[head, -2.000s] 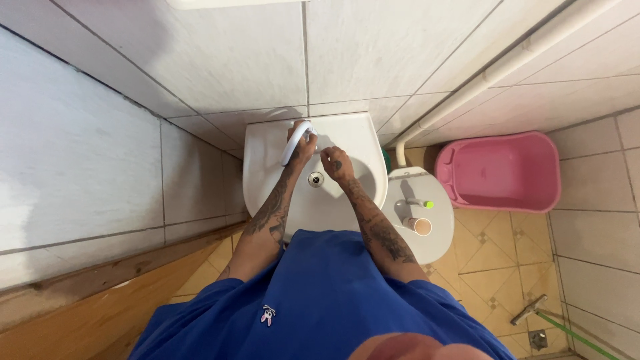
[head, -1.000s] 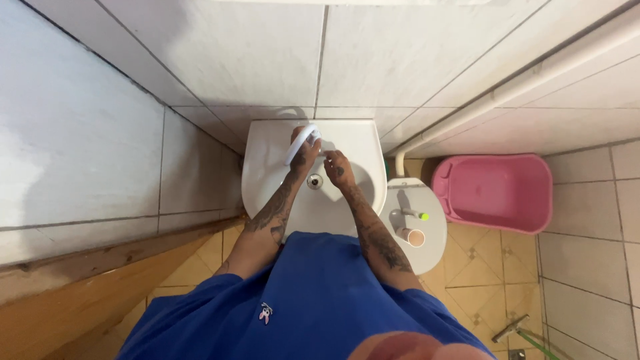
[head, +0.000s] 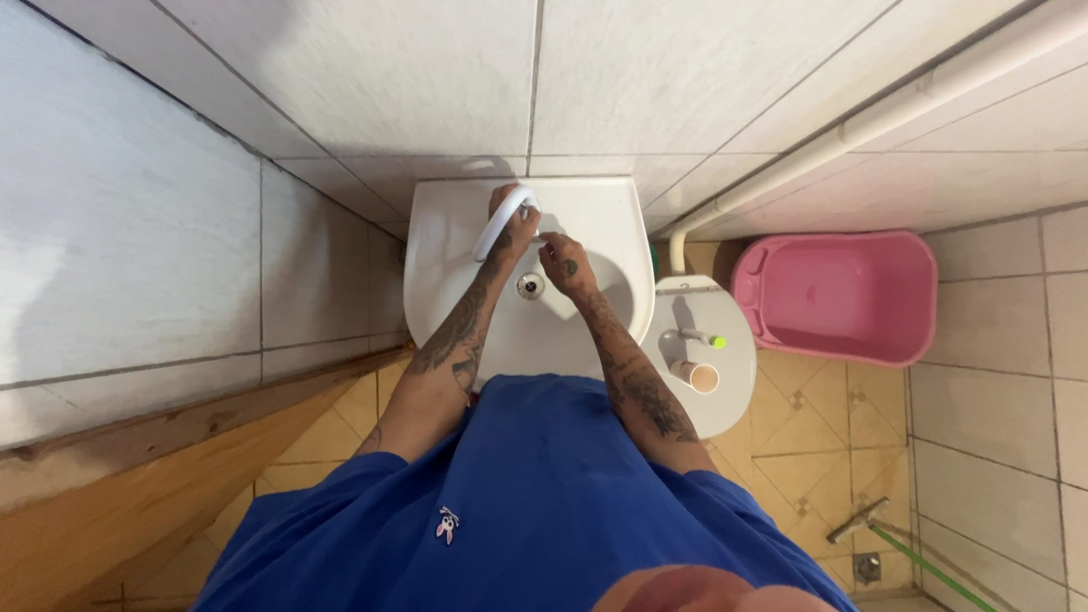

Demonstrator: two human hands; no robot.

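Both my hands are over the back part of a white washbasin (head: 442, 280), above and behind its metal drain (head: 530, 286). My left hand (head: 516, 223) is at the base of the white curved faucet spout (head: 501, 223), fingers curled around it; the spout partly covers the hand. Just to the right, my right hand (head: 564, 257) has its fingers bent, with the fingertips pinched near a small part by the faucet. What those fingertips touch is too small to tell.
Right of the basin, a paper cup (head: 703, 377) and a tube with a green cap (head: 718, 342) stand on a grey toilet lid (head: 731, 408). Beyond is a pink plastic tub (head: 841, 297). A green-handled squeegee (head: 858, 520) lies by a floor drain (head: 867, 567). A wooden door edge (head: 195, 450) is at left.
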